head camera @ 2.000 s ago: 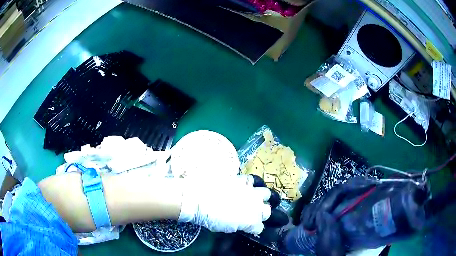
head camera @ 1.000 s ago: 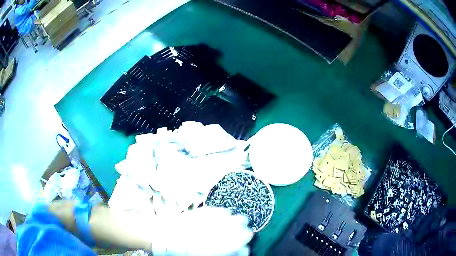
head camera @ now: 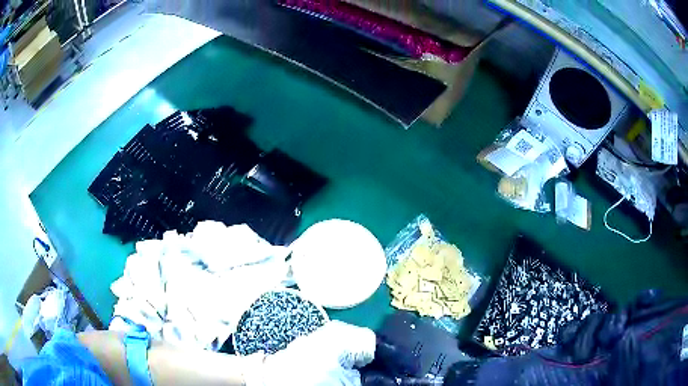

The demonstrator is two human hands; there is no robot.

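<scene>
My left hand (head camera: 320,358), in a white glove, is at the bottom centre, over the front of a round white bowl of small silver-grey screws (head camera: 277,323). Its fingers are curled and its fingertips are hidden, so I cannot tell if it holds anything. A dark fixture (head camera: 415,348) with small bright parts lies just right of it, cut off by the bottom edge. My right hand (head camera: 498,369), dark and hard to make out, is at the bottom right around a dark electric screwdriver (head camera: 603,354) with a thin red line, in front of a black tray of metal clips (head camera: 539,305).
A white lid (head camera: 338,264) and pale yellow pads (head camera: 431,280) on clear plastic lie behind the fixture. Crumpled white cloth (head camera: 192,279) and a heap of glossy black panels (head camera: 188,177) are at left. Small bags (head camera: 528,170) and a fan-like unit (head camera: 577,102) stand at back right.
My left hand has moved right from the bowl's lower left towards the fixture. The screwdriver with its red line has come back into view at right. The camera view has shifted too.
</scene>
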